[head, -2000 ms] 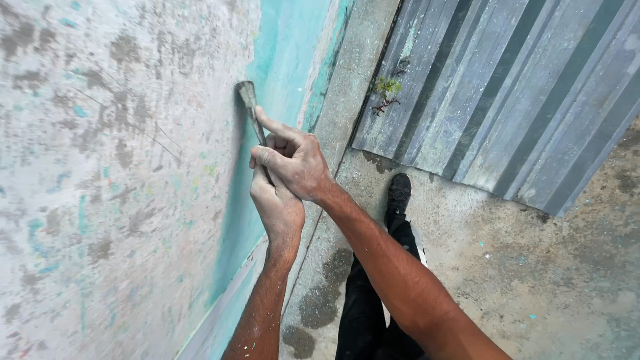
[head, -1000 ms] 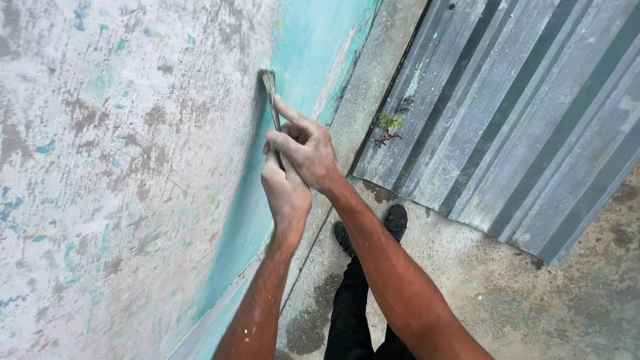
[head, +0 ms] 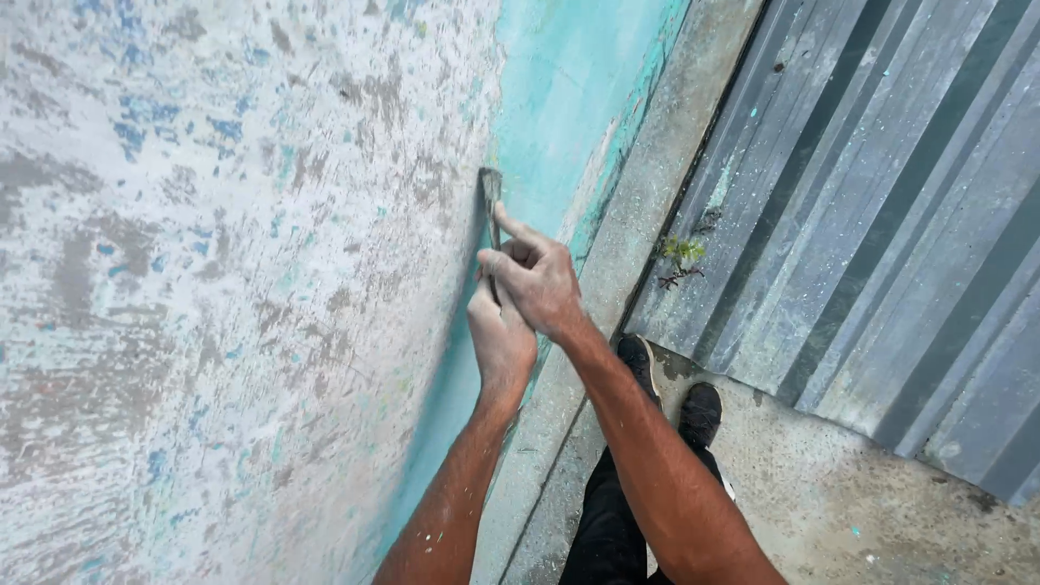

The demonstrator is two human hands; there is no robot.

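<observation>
A narrow metal scraper [head: 491,195] has its flared blade against the wall, at the edge where scraped, mottled white plaster [head: 325,211] meets turquoise paint [head: 561,122]. My left hand [head: 501,333] is closed around the lower part of its handle. Just above and to the right, my right hand [head: 540,280] grips the same tool, its index finger stretched along the shaft toward the blade. The two hands touch, and pale dust coats both. The lower end of the handle is hidden by my fingers.
A concrete ledge [head: 650,183] runs along the wall's foot. Beyond it lies a corrugated metal sheet [head: 861,203], with a small plant [head: 682,252] at its edge. My feet in dark shoes [head: 700,410] stand on the concrete floor [head: 845,504] below.
Both hands keep their grip on the scraper, whose blade stays by the paint edge. The feet have shifted along the floor beside the metal sheet, and the view has moved along the wall.
</observation>
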